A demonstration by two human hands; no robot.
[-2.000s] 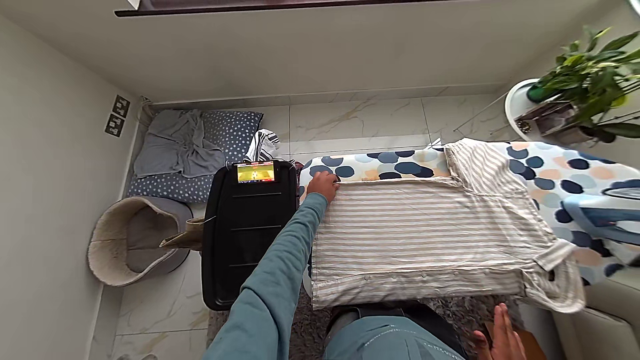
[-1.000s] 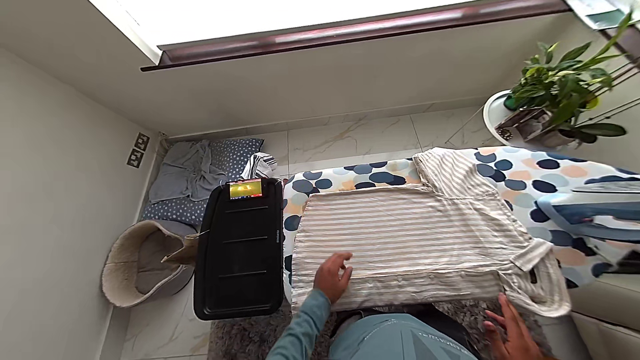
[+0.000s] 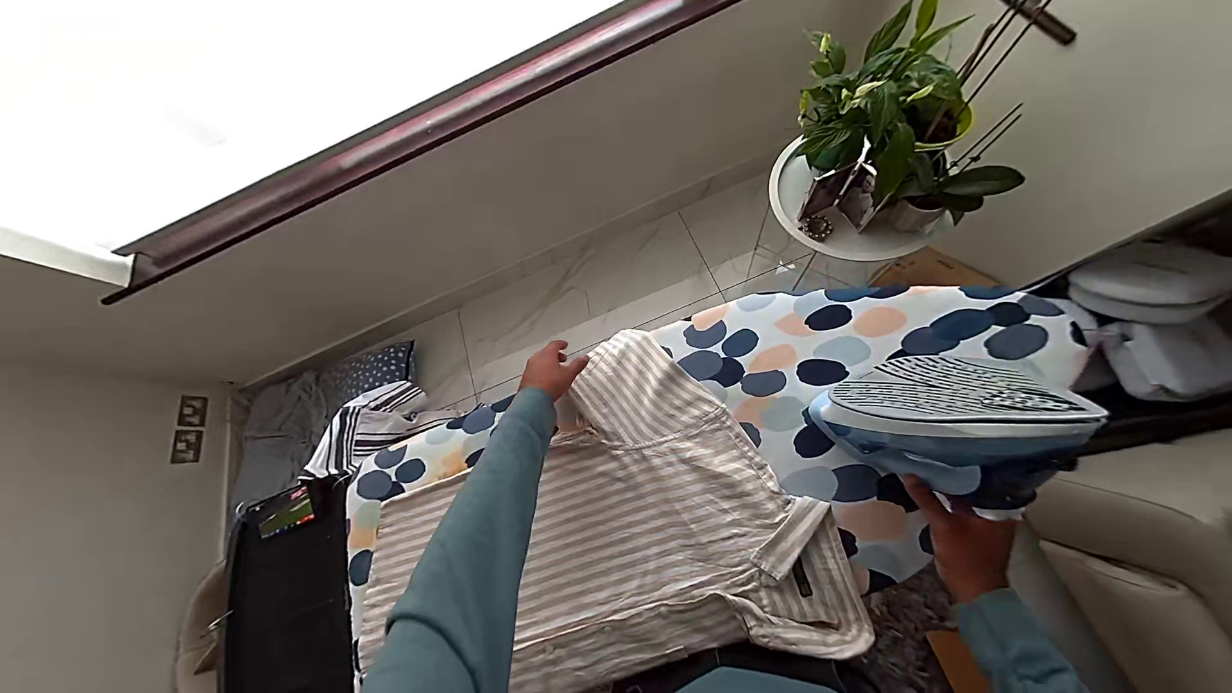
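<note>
A beige-and-white striped shirt (image 3: 654, 510) lies spread over the ironing board, whose cover (image 3: 770, 356) has blue and peach spots. At the far sleeve's edge, my left hand (image 3: 553, 371) touches or pinches the cloth; the exact hold is hard to see. My right hand (image 3: 967, 539) is at the handle side of a blue steam iron (image 3: 962, 414), which rests at the board's right part with its soleplate showing. The fingers reach under the iron's body and partly hide behind it. The shirt's collar (image 3: 789, 539) lies toward the iron.
A black lidded box (image 3: 289, 597) stands left of the board, near a striped cloth (image 3: 371, 423) and a dotted cushion (image 3: 371, 371). Potted plants (image 3: 885, 106) stand on a round white table (image 3: 847, 241) beyond the board. A beige sofa (image 3: 1126, 577) is at the right.
My left hand has moved from the near part of the shirt to its far sleeve. My right hand has gone from the shirt's near right edge to the iron. The view has turned right.
</note>
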